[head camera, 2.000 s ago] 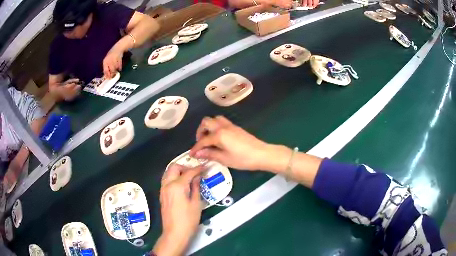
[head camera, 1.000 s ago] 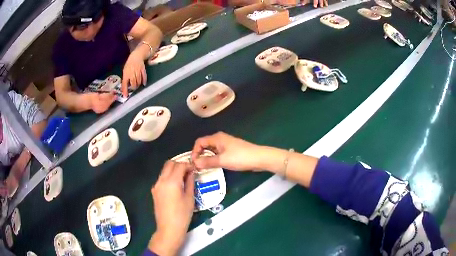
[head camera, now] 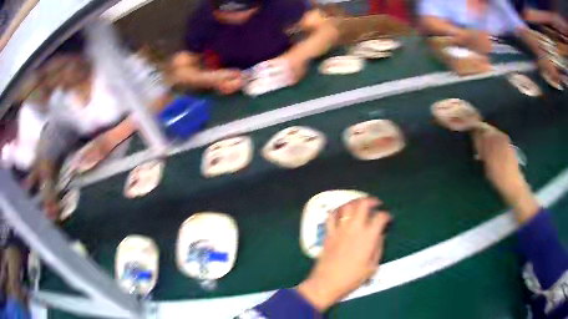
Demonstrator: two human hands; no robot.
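The frame is blurred. An open housing half (head camera: 312, 219) lies on the dark green belt, cream with a bit of blue inside. My left hand (head camera: 356, 240) lies over its right part and hides much of it; whether the fingers grip it I cannot tell. My right hand (head camera: 496, 152) is stretched out to the far right, over a pale part beside a face shell (head camera: 455, 114). That part is mostly hidden behind the hand, so I cannot tell if it is held.
Two open housings with blue parts (head camera: 207, 246) lie to the left. Several face shells (head camera: 294, 147) form a row beyond. A pale rail (head camera: 349, 95) borders the belt. People sit opposite, one holding a pale piece (head camera: 269, 77). A blue bin (head camera: 185, 116) stands far left.
The view has swung, so things appear further right. My right hand has left the near housing and reached out to the right. My left hand now lies over that housing's right part.
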